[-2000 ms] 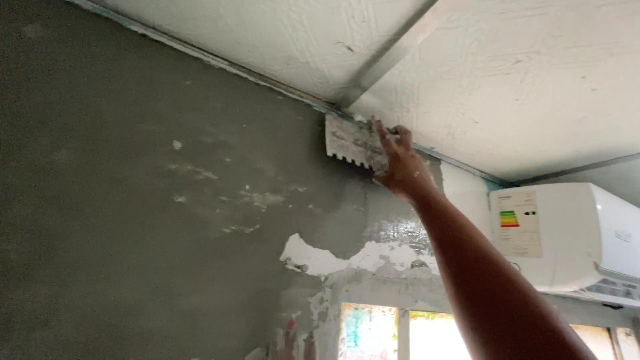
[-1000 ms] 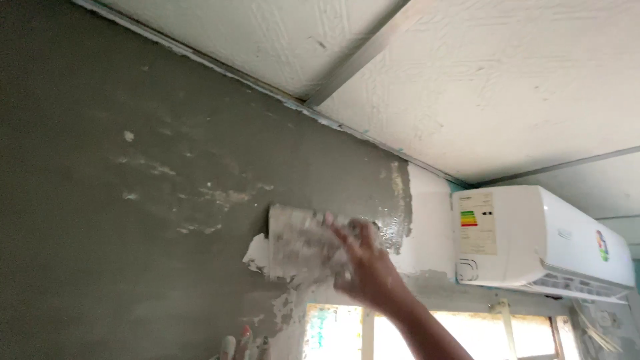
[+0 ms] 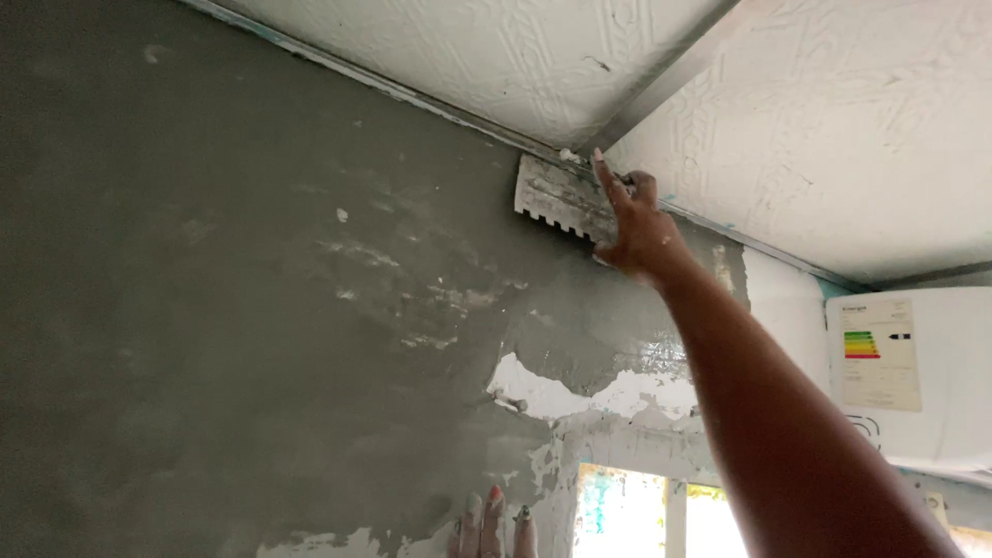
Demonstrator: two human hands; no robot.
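My right hand (image 3: 639, 225) grips a notched plastering trowel (image 3: 562, 198) caked with grey plaster. The trowel lies flat on the wall at its top edge, just under the ceiling trim, with its toothed edge facing down. Grey wet plaster (image 3: 256, 310) covers most of the wall, with pale streaks mid-wall. Below the trowel a ragged white patch (image 3: 542, 387) shows through above the window. At the bottom edge only the fingers of my left hand (image 3: 494, 527) show, smeared with plaster and spread against the wall; the rest of it is out of view.
A white wall-mounted air conditioner (image 3: 945, 364) with an energy label hangs at the right. A metal strip (image 3: 666, 77) crosses the embossed white ceiling (image 3: 821, 139) and meets the wall trim (image 3: 387, 85) near the trowel. A bright window (image 3: 620, 508) lies below.
One second ago the trowel was lower, over the white patch above the window; my right hand has moved up with it to the ceiling edge. The view has shifted.
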